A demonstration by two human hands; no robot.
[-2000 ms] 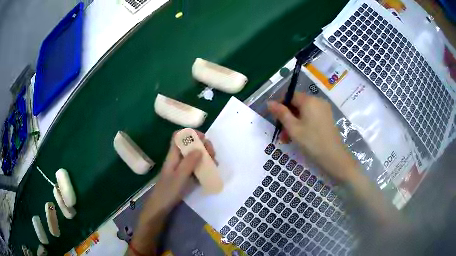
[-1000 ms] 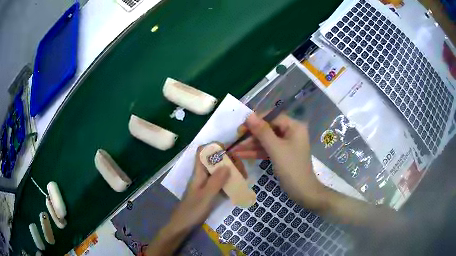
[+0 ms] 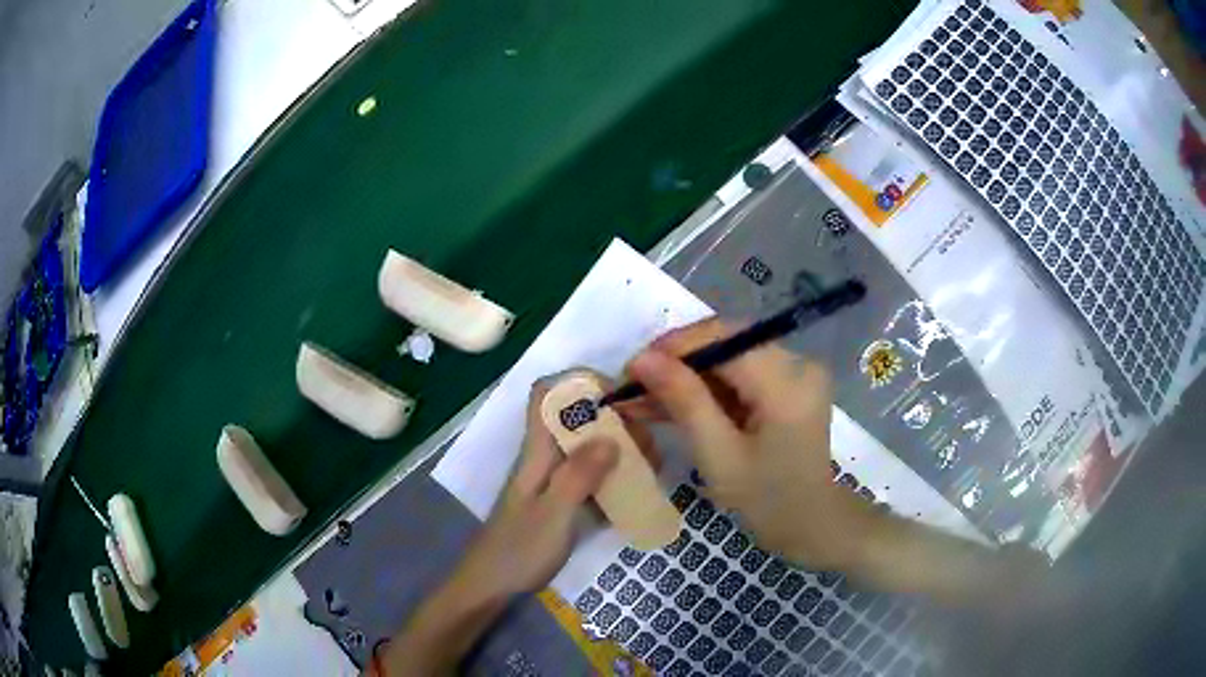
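My left hand (image 3: pixel 536 509) holds a cream plastic housing (image 3: pixel 632 487) over the label sheet (image 3: pixel 522 430). A black label (image 3: pixel 578 414) lies on the housing's upper end. My right hand (image 3: pixel 754 423) holds the black tweezers (image 3: pixel 780 327), whose tip is at the label's right edge. Whether the tip still grips the label cannot be told. The sheet has a bare white upper part and rows of black labels below, partly hidden by my hands.
Several housings (image 3: pixel 355 390) lie on the green belt (image 3: pixel 569 132), with a small white scrap (image 3: pixel 419 347) beside one. Full label sheets (image 3: pixel 1045 199) lie at right on printed packaging (image 3: pixel 913 357). A blue tray (image 3: pixel 152 146) is upper left.
My right hand and tweezers have moved from the label sheet to the held housing, where a black label now shows. The held housing has shifted right; the belt housings have moved toward the lower left.
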